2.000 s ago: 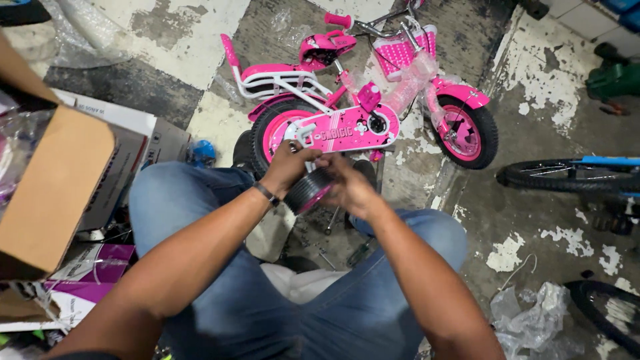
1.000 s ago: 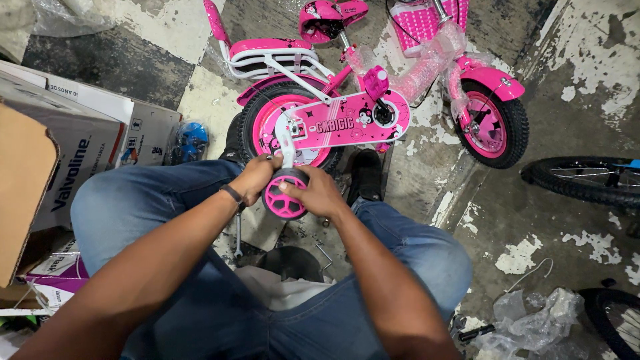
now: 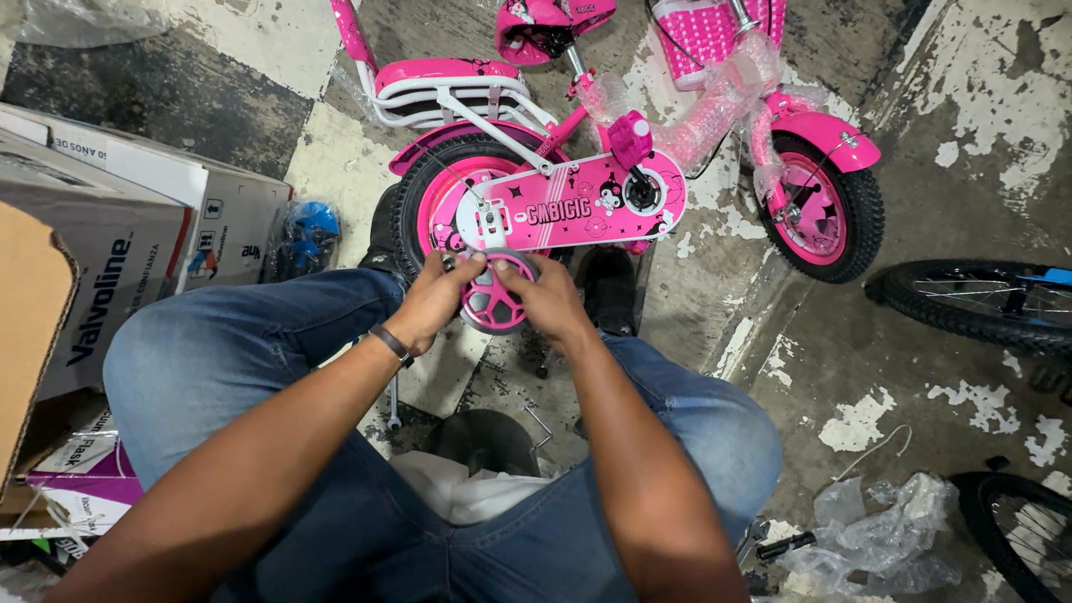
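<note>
A pink child's bicycle (image 3: 557, 201) stands ahead of me, its chain guard facing me. A small training wheel (image 3: 494, 306) with a pink spoked hub and dark rim is between my hands, just below the rear wheel (image 3: 416, 201). My left hand (image 3: 435, 297) grips its left side, thumb near the top. My right hand (image 3: 544, 297) grips its right side, thumb on its face. A white bracket (image 3: 488, 224) shows above the training wheel at the rear axle. The fingertips behind the wheel are hidden.
Cardboard boxes (image 3: 126, 276) stand at the left, beside a blue plastic-wrapped item (image 3: 311, 230). A wrench (image 3: 394, 406) and a hex key (image 3: 540, 427) lie between my legs. Crumpled clear plastic (image 3: 888, 528) lies lower right, near other bicycle wheels (image 3: 988, 301).
Two seconds ago the training wheel was seen edge-on between my hands; its pink face now shows. It has come up against the bicycle's rear wheel area. The view has moved closer to the bicycle.
</note>
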